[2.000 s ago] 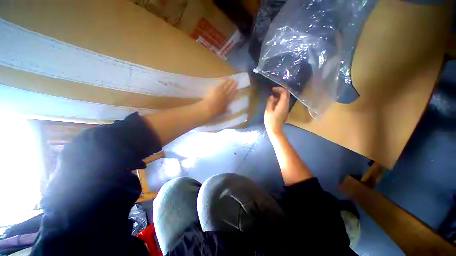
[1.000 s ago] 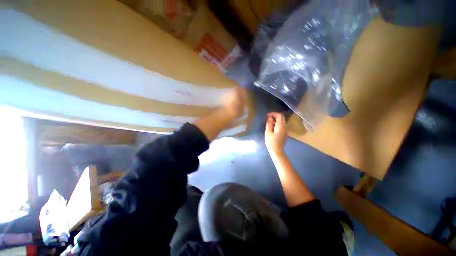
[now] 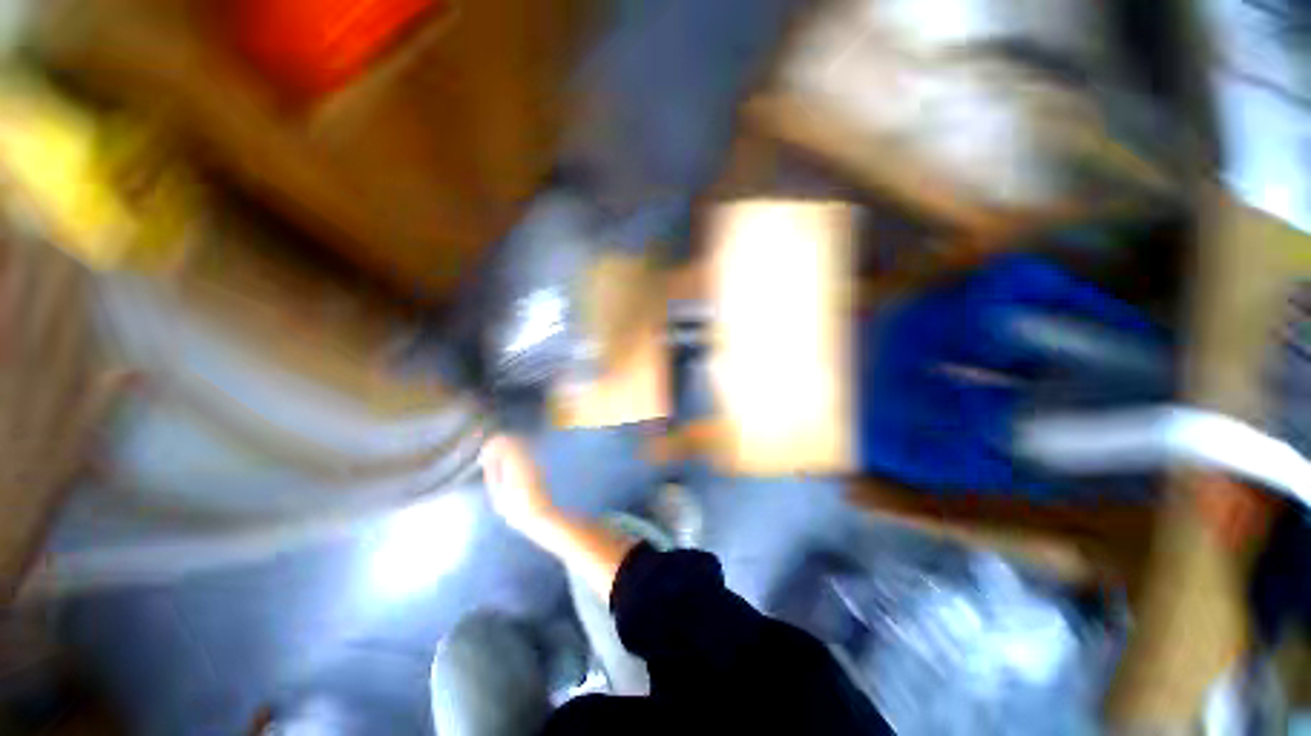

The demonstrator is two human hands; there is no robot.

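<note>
The head view is heavily blurred. Pale curved strips [image 3: 309,403] run along the brown board at the left towards the centre. My right hand [image 3: 521,489] reaches from the lower middle in a dark sleeve, and its fingertips are at the right end of the strips and board. The blur hides whether the fingers hold or only touch anything. My left hand cannot be made out.
A shiny plastic bag [image 3: 538,324] and tan card [image 3: 628,345] lie beyond my right hand. A bright tan block [image 3: 784,338] and blue material [image 3: 1006,367] are right of them. A white band [image 3: 1150,434] meets a blurred, possible hand at far right. Another plastic heap [image 3: 1006,640] lies lower right.
The view has swung to the right, so the board, bag and card appear further left and smaller. My left arm has gone out of sight. My right hand now appears near the board's end.
</note>
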